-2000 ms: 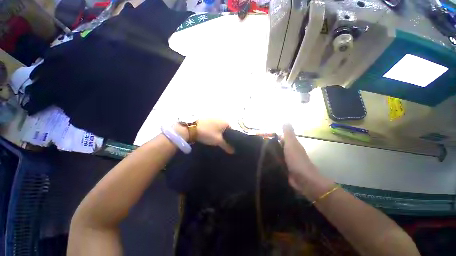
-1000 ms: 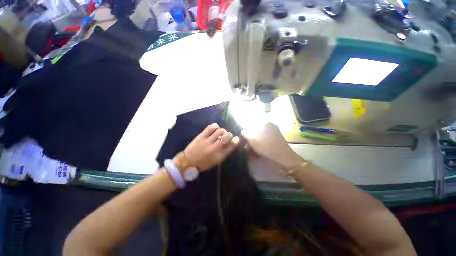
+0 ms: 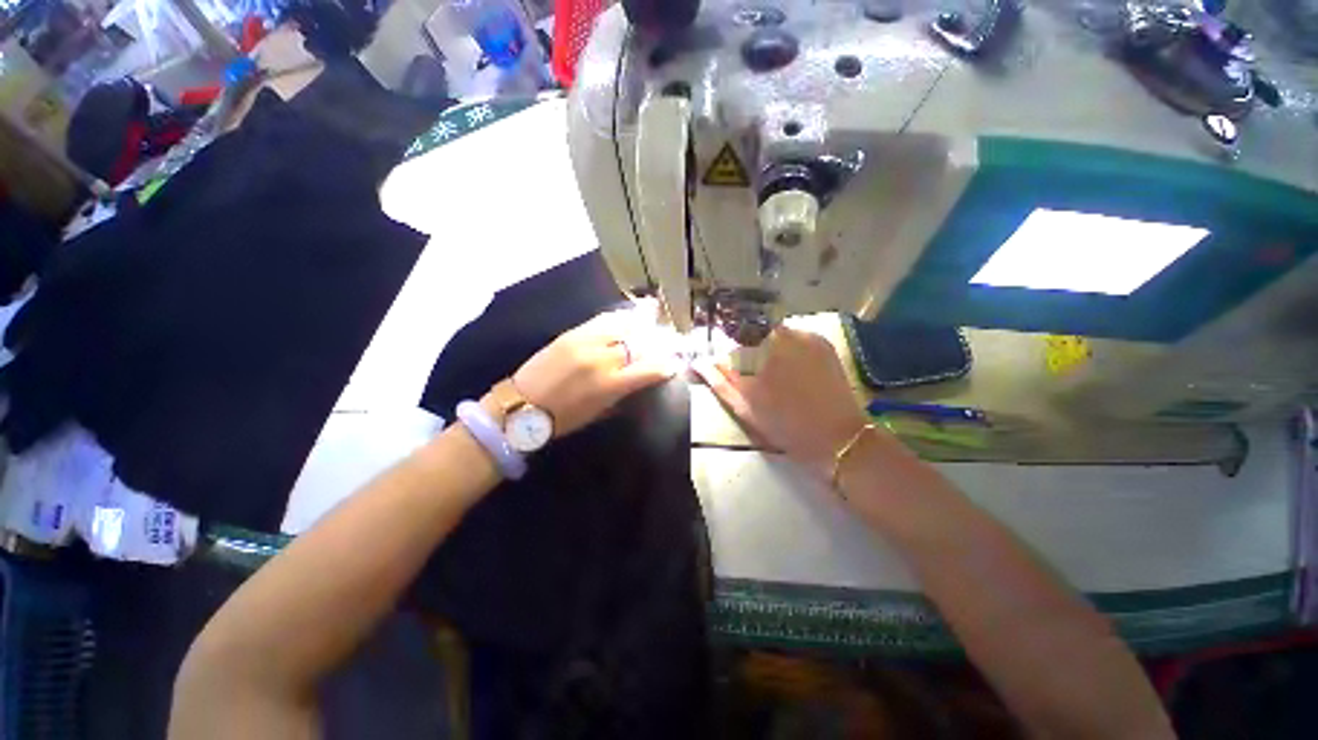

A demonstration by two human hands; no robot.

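Note:
A black cloth piece (image 3: 578, 492) lies on the white table top and hangs over its front edge. Its upper edge reaches the needle area of the sewing machine (image 3: 788, 217), in bright lamp glare. My left hand (image 3: 593, 373) lies on the cloth just left of the needle, fingertips at its edge. My right hand (image 3: 785, 388) is just right of the needle, fingertips on the cloth edge, close to my left fingertips. Glare hides the presser foot and the exact grip.
A heap of black pieces (image 3: 217, 289) lies at left over a printed white sheet (image 3: 138, 523). A dark rounded rectangle (image 3: 911, 351) and a blue stick (image 3: 925, 414) lie right of my right hand. A red basket (image 3: 577, 36) stands at the back, a dark blue crate (image 3: 51, 651) lower left.
The cloth went from the table's front edge up to the needle and was spread on the table. Both hands moved with it and are now close together at the needle. The view has shifted.

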